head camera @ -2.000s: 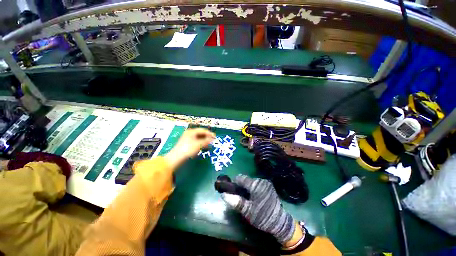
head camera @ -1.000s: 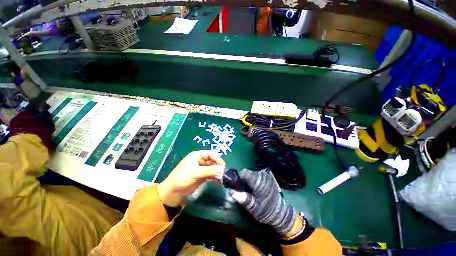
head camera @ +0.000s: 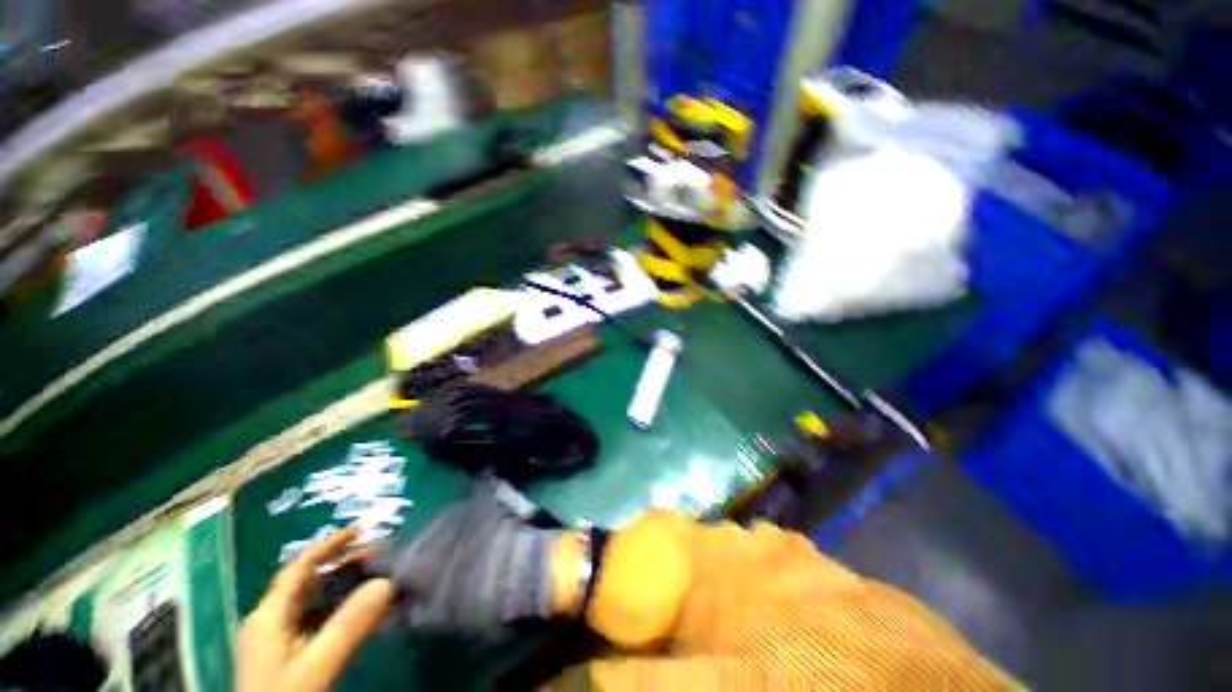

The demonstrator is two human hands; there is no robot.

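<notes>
The frame is blurred. A small black block [head camera: 338, 587] is between my two hands at the lower left. My left hand [head camera: 304, 625], bare, has its thumb and fingers on either side of it. My right hand [head camera: 473, 561], in a grey knitted glove, is closed at its right end; the glove hides part of it. A pile of tiny white clips [head camera: 354, 489] lies on the green bench [head camera: 703, 446] just beyond my hands. A coiled black cord [head camera: 507, 433] lies behind my right hand.
Behind the coil are a cream-yellow strip [head camera: 453, 325], a brown strip [head camera: 547, 362] and a white strip [head camera: 581, 300]. A white cylinder tool [head camera: 655, 381] lies right of them. Farther right are a yellow-black fixture [head camera: 680, 203], a rod [head camera: 797, 352], a white bag [head camera: 878, 237] and blue bins [head camera: 1081, 527]. A printed sheet [head camera: 115, 595] lies lower left.
The view has swung to the right, so the bench things appear farther left and bins show at right. The black block stays between both hands. The person's sleeve at left has left the view.
</notes>
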